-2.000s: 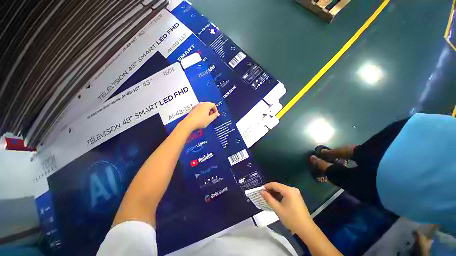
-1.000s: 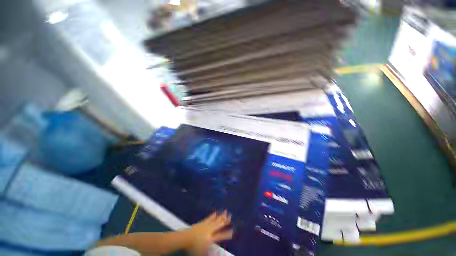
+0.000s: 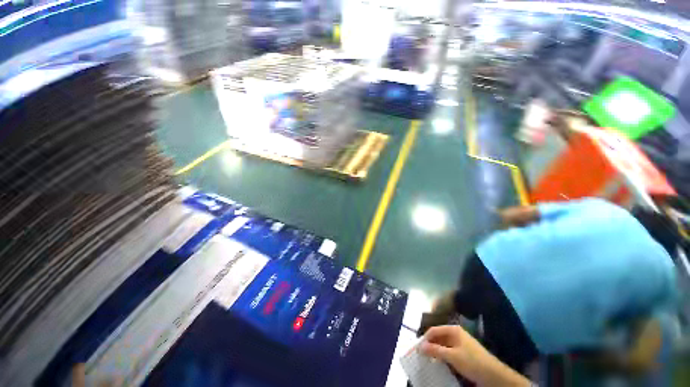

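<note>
A flattened TV carton [image 3: 363, 325] with dark blue and white print lies in front of me at the bottom, its blue side panel showing logos and a barcode. My right hand [image 3: 461, 354] is at the bottom, right of the carton, and pinches a white label sheet [image 3: 427, 369] beside the carton's white edge flaps. Of my left hand [image 3: 79, 373] only a small blurred bit shows at the bottom left, over the cartons; its fingers cannot be made out.
A tall carton stack [image 3: 68, 174] stands at the left. A person in a light blue top [image 3: 575, 272] bends close by on the right, before an orange-red machine [image 3: 582, 166]. Wrapped goods [image 3: 280, 113] stand on a wooden pallet [image 3: 355, 162] beyond yellow floor lines.
The view has swung up and right from the carton and blue-covered things at the left. My right hand with the label sheet is back in view; my left has nearly left the picture.
</note>
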